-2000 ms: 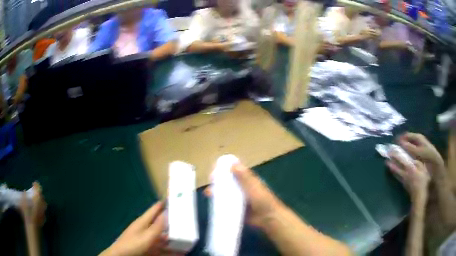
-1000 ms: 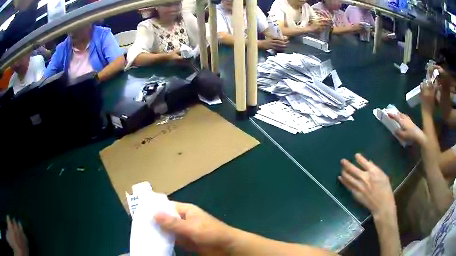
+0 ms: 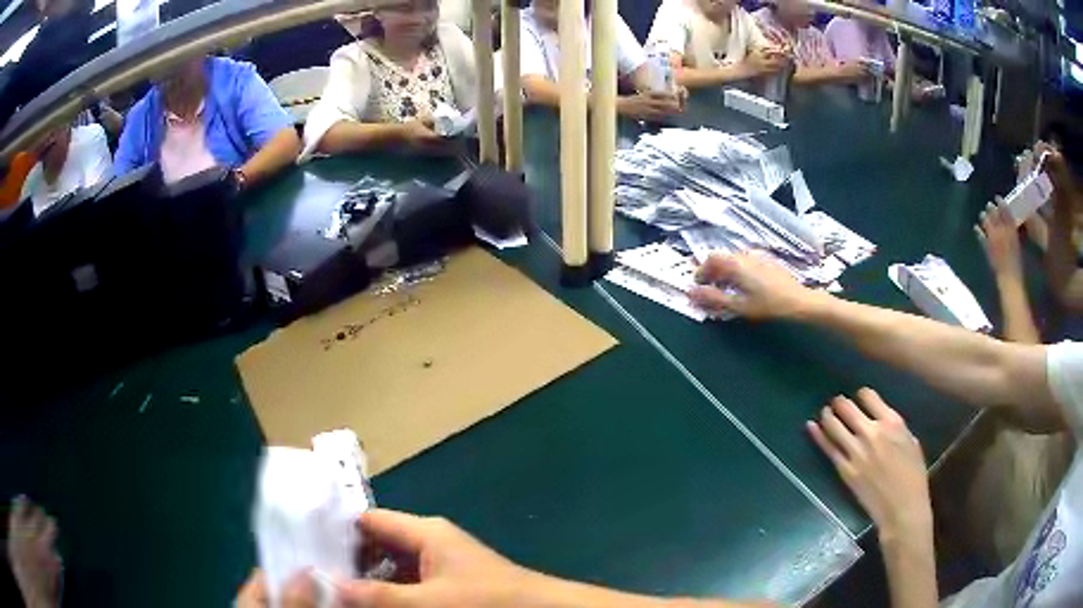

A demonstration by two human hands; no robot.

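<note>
A soft white sleeve-like wrapped item (image 3: 297,511) is held upright at the bottom, left of centre. A white piece with small printed marks (image 3: 342,457) shows right behind its top; I cannot tell whether it is a carton. My right hand (image 3: 434,564) grips the item from the right, fingers bent against its side. My left hand (image 3: 279,590) is mostly cut off by the bottom edge; its fingertips press on the item's lower part. The item's lower end is hidden.
A tan cardboard sheet (image 3: 416,356) lies ahead, with black boxes (image 3: 315,271) behind it. Pale posts (image 3: 587,143) stand mid-table beside a heap of printed papers (image 3: 724,202). A neighbour's arms (image 3: 926,344) are at right; another hand (image 3: 36,552) is far left.
My left hand has come in at the bottom and the wrapped item has shifted left and turned. The neighbour has put a white item down and reached to the paper heap.
</note>
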